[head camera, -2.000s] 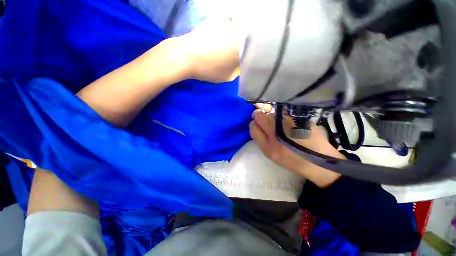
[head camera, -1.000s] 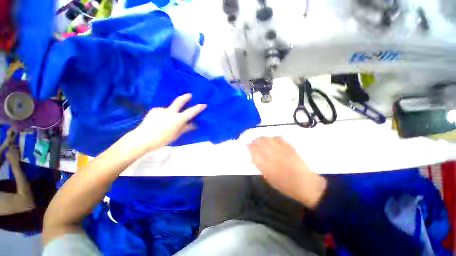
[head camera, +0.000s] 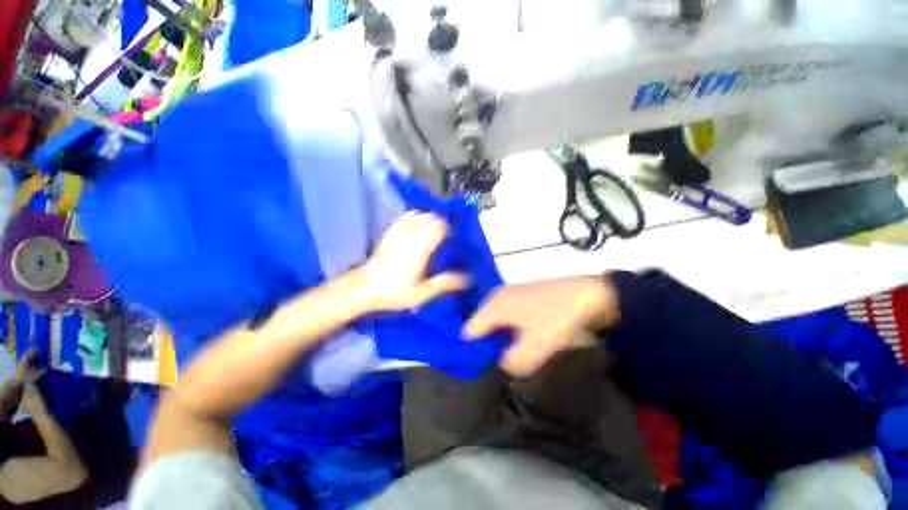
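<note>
A royal-blue garment piece (head camera: 214, 199) lies left of the needle, blurred, with a pale light-blue panel (head camera: 334, 189) along it. My left hand (head camera: 413, 264) is on the cloth just left of and below the needle area, thumb and fingers spread apart over it. My right hand (head camera: 543, 319) pinches the blue cloth's lower right corner at the table's front edge. The white sewing machine head (head camera: 587, 105) with blue lettering crosses the top. The presser foot area (head camera: 473, 179) is blurred; the cloth's edge is beside it.
Black-handled shears (head camera: 600, 207), purple-handled snips (head camera: 709, 202) and a dark block (head camera: 836, 209) lie right of the needle. A purple tray with a round spool (head camera: 40, 264) is far left. Another person's arm (head camera: 45, 448) shows lower left. Blue garments (head camera: 319, 448) hang below the table.
My right hand has moved from the bare table onto the cloth's corner. My left hand has moved right, towards the needle. The cloth has shifted and turned, showing more of the pale panel.
</note>
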